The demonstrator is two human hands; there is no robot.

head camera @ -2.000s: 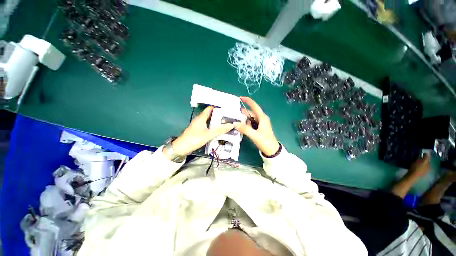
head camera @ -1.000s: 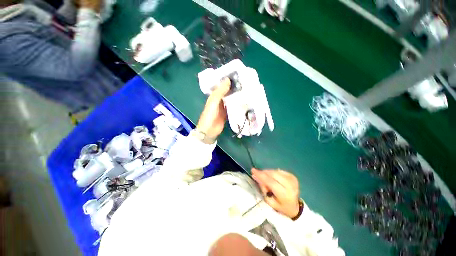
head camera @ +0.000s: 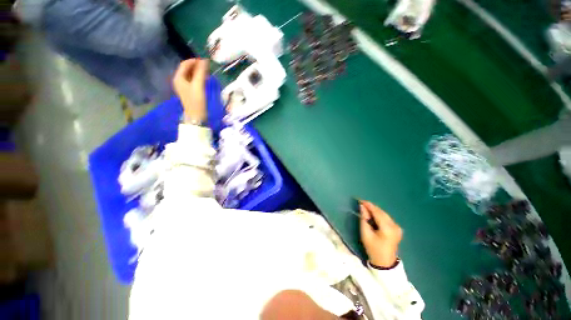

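A white camera housing (head camera: 255, 84) with a dark square window rests at the green table's left edge, against another white unit (head camera: 250, 34) behind it. My left hand (head camera: 193, 81) is blurred, over the far end of the blue bin, left of the housings and apart from them. Its fingers are bent and nothing shows in it. My right hand (head camera: 380, 236) is above the green mat near the table's front edge, closed on a thin dark tool, perhaps tweezers (head camera: 362, 209), whose tip points up and left.
The blue bin (head camera: 106, 206) below the table holds loose white housings (head camera: 141, 169). Dark camera modules lie behind the housings (head camera: 319, 53) and at lower right (head camera: 513, 269). White wires (head camera: 460, 172) lie tangled by the pale rail (head camera: 401, 72). Another person's sleeve (head camera: 103, 31) is at upper left.
The housing that my left hand held has moved to the table's left edge and been let go. My left hand has moved left over the bin. The view has shifted left.
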